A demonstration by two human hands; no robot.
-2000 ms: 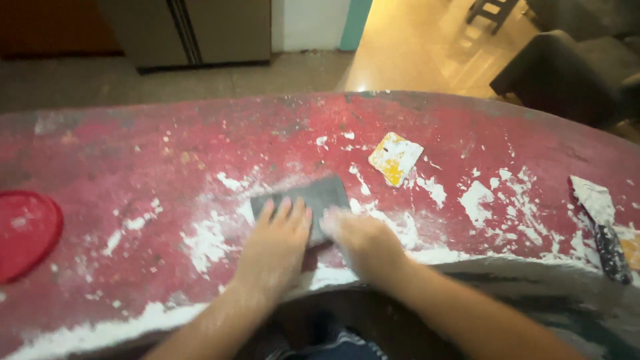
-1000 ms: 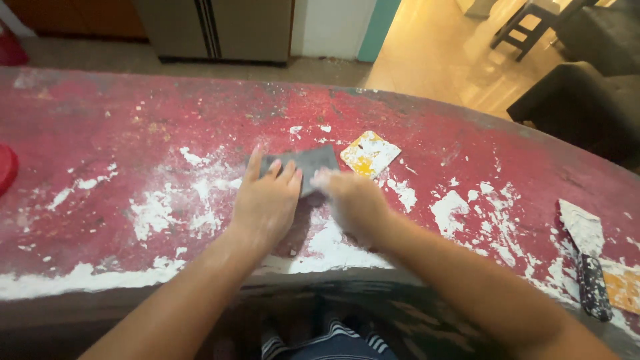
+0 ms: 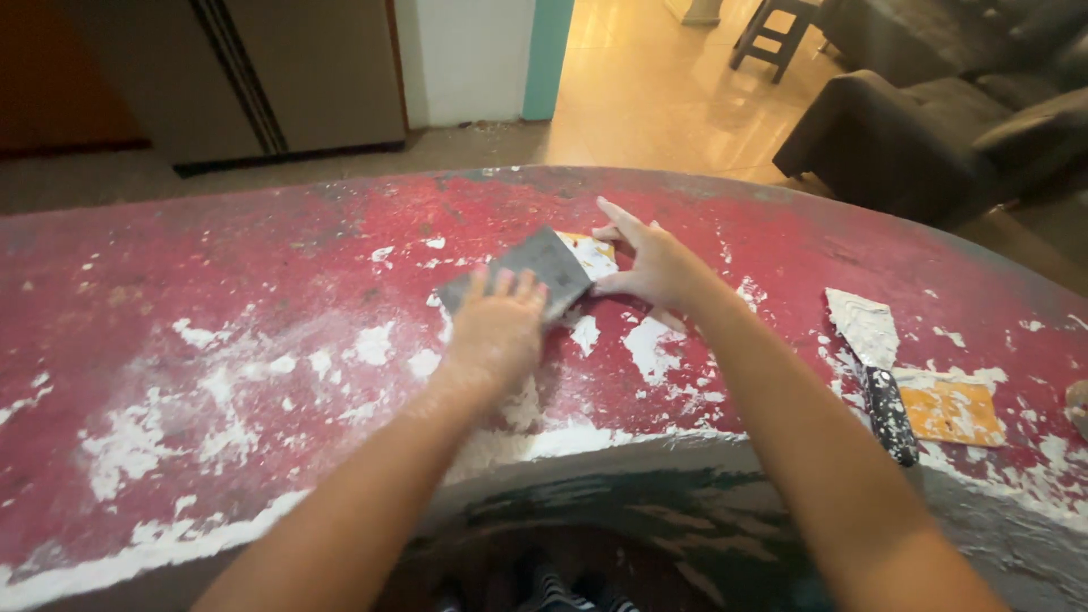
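Observation:
A grey sheet of sandpaper (image 3: 544, 263) lies on the red curved countertop (image 3: 289, 255), which is spotted with white filler. My left hand (image 3: 497, 327) presses flat on the sheet with its fingertips. My right hand (image 3: 659, 263) is at the sheet's right corner, thumb near its edge and fingers spread; whether it touches the sheet is unclear. Between the sheet and my right hand, a yellow plastic spreader (image 3: 592, 252) coated with white filler is partly hidden.
At the right lie a putty knife (image 3: 884, 399) with a speckled black handle and a second yellow spreader (image 3: 956, 412). Dried filler runs along the near edge. Beyond the counter are a refrigerator (image 3: 314, 76), a dark stool (image 3: 778, 38) and a dark sofa (image 3: 892, 144).
The sandpaper and my left hand have moved right, up against the yellow spreader. My right hand has come off the sheet's top and opened its fingers.

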